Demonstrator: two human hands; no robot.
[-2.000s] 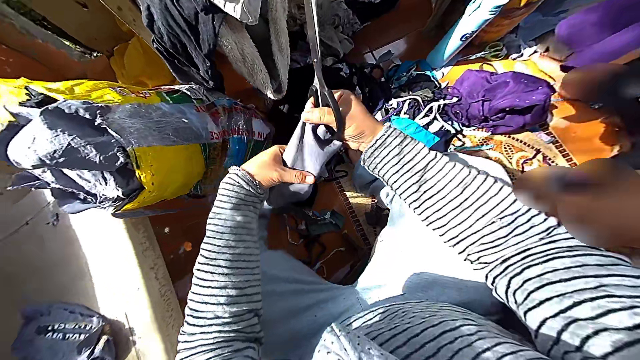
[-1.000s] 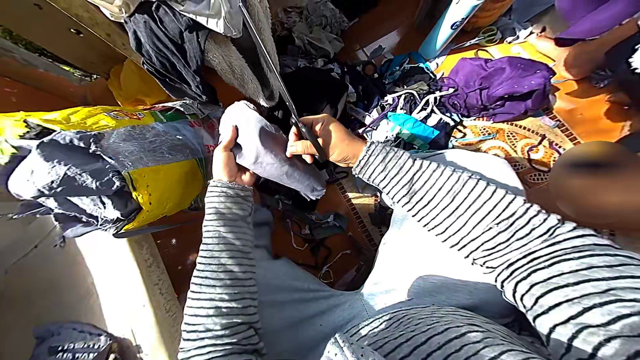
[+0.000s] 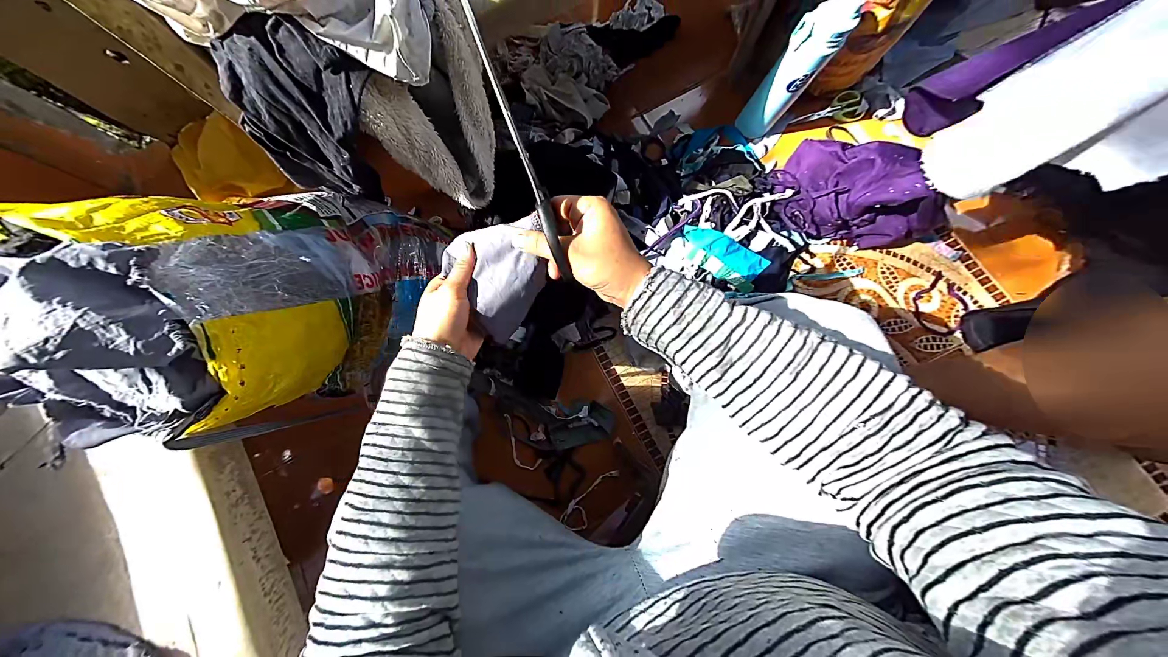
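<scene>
My left hand grips the lower left side of a light grey piece of cloth. My right hand is closed around the dark handles of a pair of long scissors, whose blades point up and slightly left. The right fingers also meet the upper right edge of the cloth. Whether the blades are parted cannot be seen. Dark scraps of cloth lie on the floor below both hands.
At left lies a yellow and clear plastic sack with grey cloth at its mouth. Dark garments hang above it. To the right are a purple cloth, a blue bottle-like container, green-handled scissors and another person's limb.
The grey cloth was stretched out between my hands a second ago and is now bunched more compactly. The scissors stay in my right hand. A white fabric has appeared at upper right.
</scene>
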